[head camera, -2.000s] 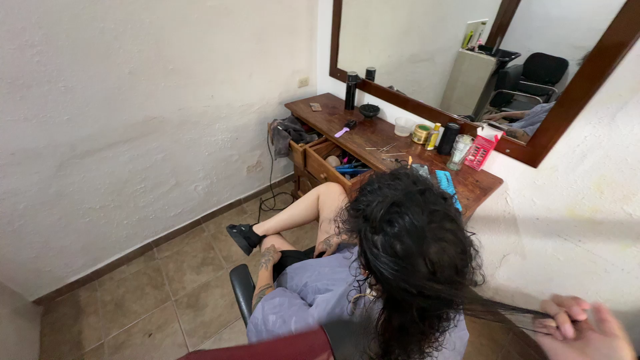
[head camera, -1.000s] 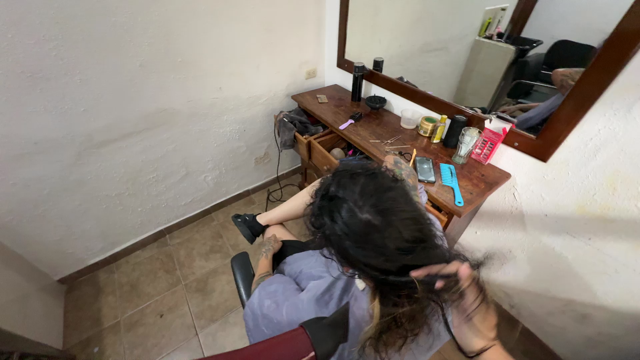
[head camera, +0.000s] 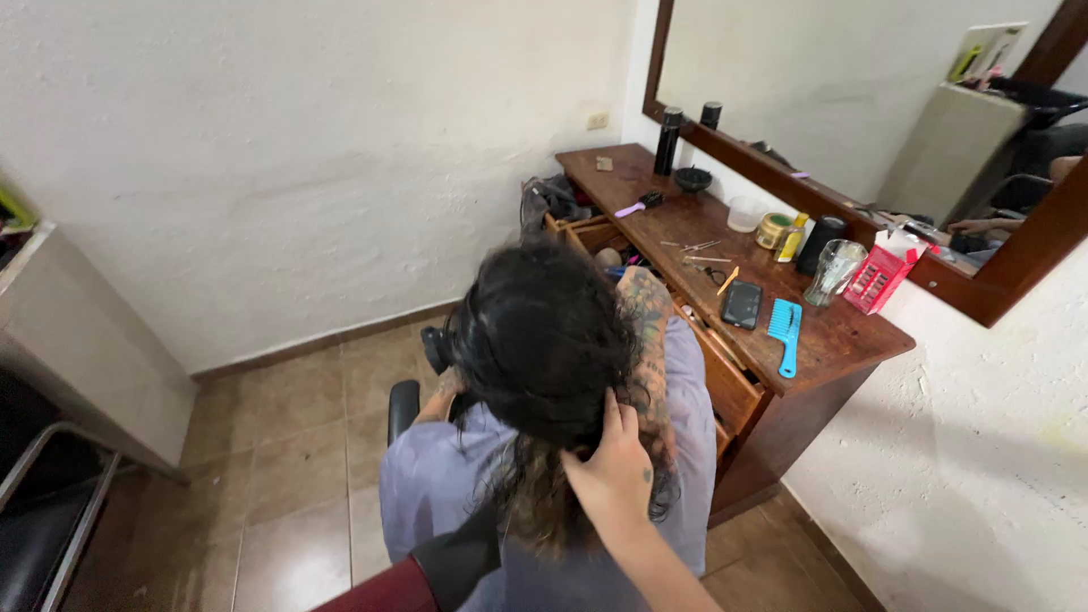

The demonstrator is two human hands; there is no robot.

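Observation:
A person with dark curly hair (head camera: 544, 340) sits facing away, wearing a grey-lilac cape (head camera: 425, 476). My right hand (head camera: 605, 463) is at the back right of the head, its thumb and fingers around gathered hair near the nape. Lighter brown lengths hang below that hair. The palm and the strands within it are partly hidden. My left hand is out of view. To the right, on the wooden counter (head camera: 837, 353), lie a blue wide-tooth comb (head camera: 784, 336) and a dark phone (head camera: 742, 304). Metal hair clips (head camera: 703, 246) and a purple-handled brush (head camera: 639, 204) lie farther back.
Open drawers (head camera: 722, 374) project from the counter beside the person's tattooed arm. A drinking glass (head camera: 835, 272), red box (head camera: 884, 270), jar (head camera: 773, 230) and black canister (head camera: 669, 143) stand below the framed mirror (head camera: 799, 93). A chair frame (head camera: 76, 501) is at lower left.
My right hand has come inward from the far right, where it held outstretched strands, to the back of the head. The person's tattooed right arm is now raised beside the counter. The view has shifted.

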